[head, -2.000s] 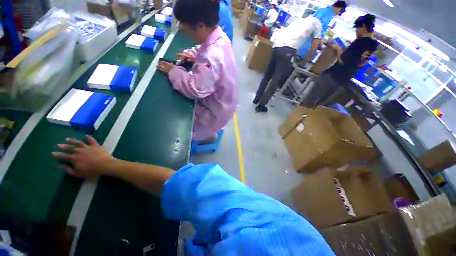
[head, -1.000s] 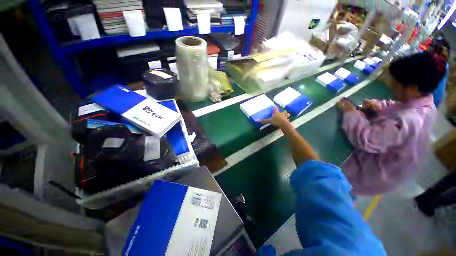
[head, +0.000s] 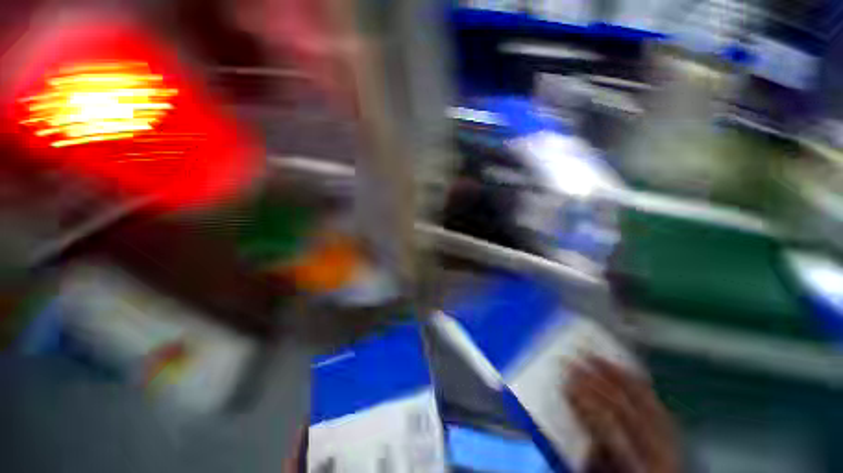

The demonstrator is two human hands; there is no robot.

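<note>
The picture is strongly blurred. My right hand is on the white half of a blue and white product box, which is tilted over the bench scale; its fingertips lie over the box. A second product box is at the lower centre, left of the first. Only a sliver of my left hand shows at this box's left edge; the rest is cut off or hidden. The pale blue scale display shows at the bottom edge between the boxes.
A signal light glows red at the upper left, beside a blurred grey post. The green line belt is at the right. The tray edge and a blue-white box are behind the scale. Another blurred box is at the left.
The view has swung left. My right hand has come back from the belt with a box to the scale. The box that lay on the scale is now farther left, at my left hand.
</note>
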